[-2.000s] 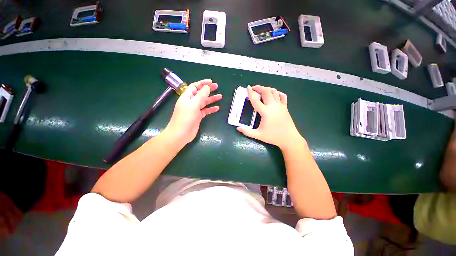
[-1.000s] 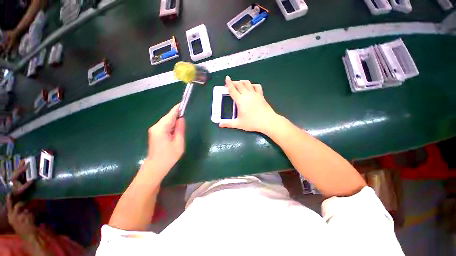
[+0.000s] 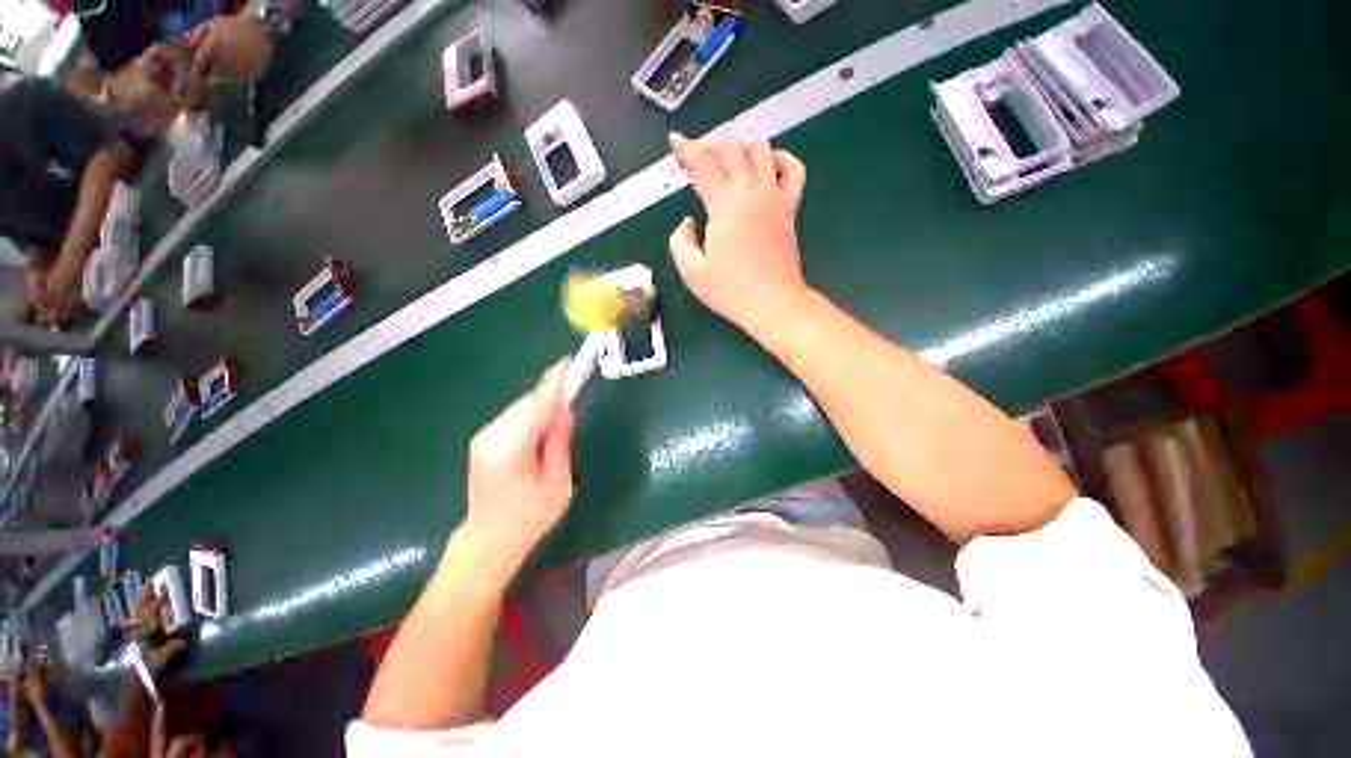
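My left hand (image 3: 522,459) is closed around the grip of a soft mallet (image 3: 597,302). Its yellow head is blurred and lies over the upper part of a white assembled unit (image 3: 637,353); contact cannot be told. The unit lies flat on the green bench, its dark window partly visible. My right hand (image 3: 741,230) is empty, fingers apart, above and right of the unit, near the pale rail, not touching the unit. A loose stack of white front frames (image 3: 996,136) stands on the bench at the upper right.
Beyond the pale metal rail (image 3: 511,264), the dark belt carries white housings (image 3: 566,154) and open units with blue parts (image 3: 688,59). People's hands and arms show at upper left and lower left. An open cardboard box (image 3: 1185,496) is below the bench at right.
The mallet, lying on the bench at first, was picked up by my left hand and is now over the unit. My right hand has let go of the unit and moved up. The view has turned.
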